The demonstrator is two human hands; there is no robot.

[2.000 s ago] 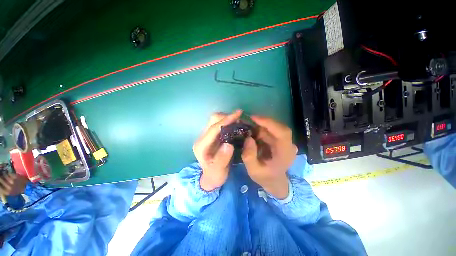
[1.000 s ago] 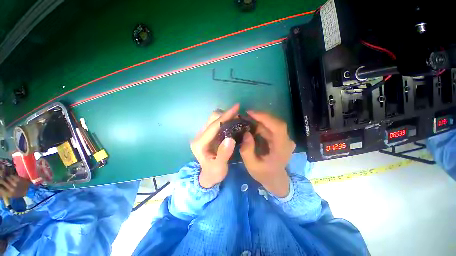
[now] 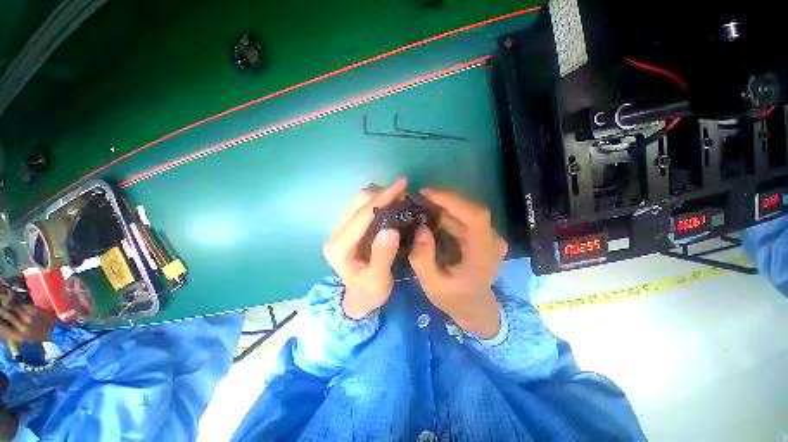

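A small dark round assembly (image 3: 403, 217) is held between the fingertips of both hands, above the front part of the teal bench strip. My left hand (image 3: 362, 250) grips it from the left, with the thumb on its near side. My right hand (image 3: 460, 255) grips it from the right, fingers curled round and thumb at its near edge. Both hands are bare. The fingers hide much of the assembly, and its details are blurred.
Two hex keys (image 3: 416, 135) lie on the strip. The black test fixture (image 3: 536, 220) stands right. A parts tray (image 3: 155, 298) with a red container (image 3: 48, 292) is left. Dark assemblies (image 3: 249, 53) sit on the belt beyond the red line. Another person's hand (image 3: 24, 318) is far left.
Both hands keep hold of the assembly and have shifted slightly left. The belt's upper assembly has slid almost out of the top edge. The fixture's red digits differ.
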